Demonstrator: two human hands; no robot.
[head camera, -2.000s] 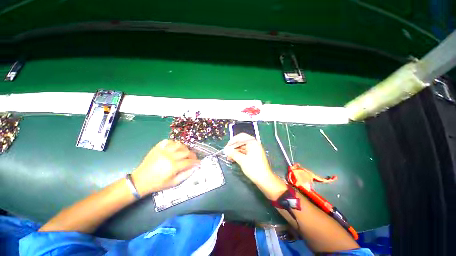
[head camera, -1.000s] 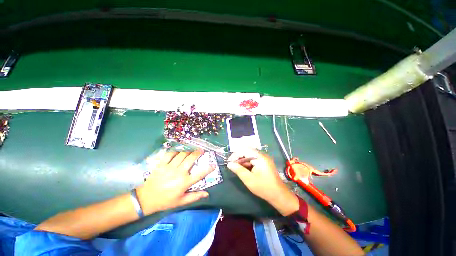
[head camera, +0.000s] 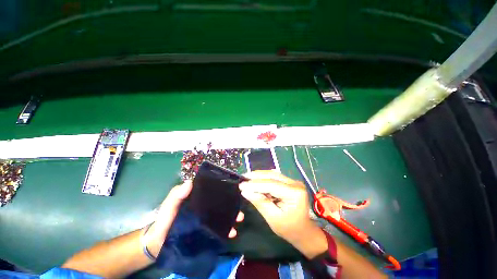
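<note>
A phone unit (head camera: 210, 199) is raised above the bench with its plain black side showing, tilted. My left hand (head camera: 170, 215) holds it from the left and below, with fingertips showing at its right edge. My right hand (head camera: 280, 204) is at the phone's upper right edge, fingers pinched and curled. A thin tool may be in its fingers, but they hide it. A heap of small dark red and brown components (head camera: 218, 158) lies behind the phone, partly hidden by it.
A second open phone (head camera: 106, 163) leans on the white rail (head camera: 180, 140) at left. A dark-square pad (head camera: 262, 160), red pieces (head camera: 266, 137), an orange air gun (head camera: 343, 222) and a thin stick (head camera: 355, 160) lie right. Phones sit on the belt; black trays (head camera: 458, 180) stand far right.
The phone unit has come up off the bench, turned from its open side to its black side. My left hand has moved from flat on top of it to gripping its left edge.
</note>
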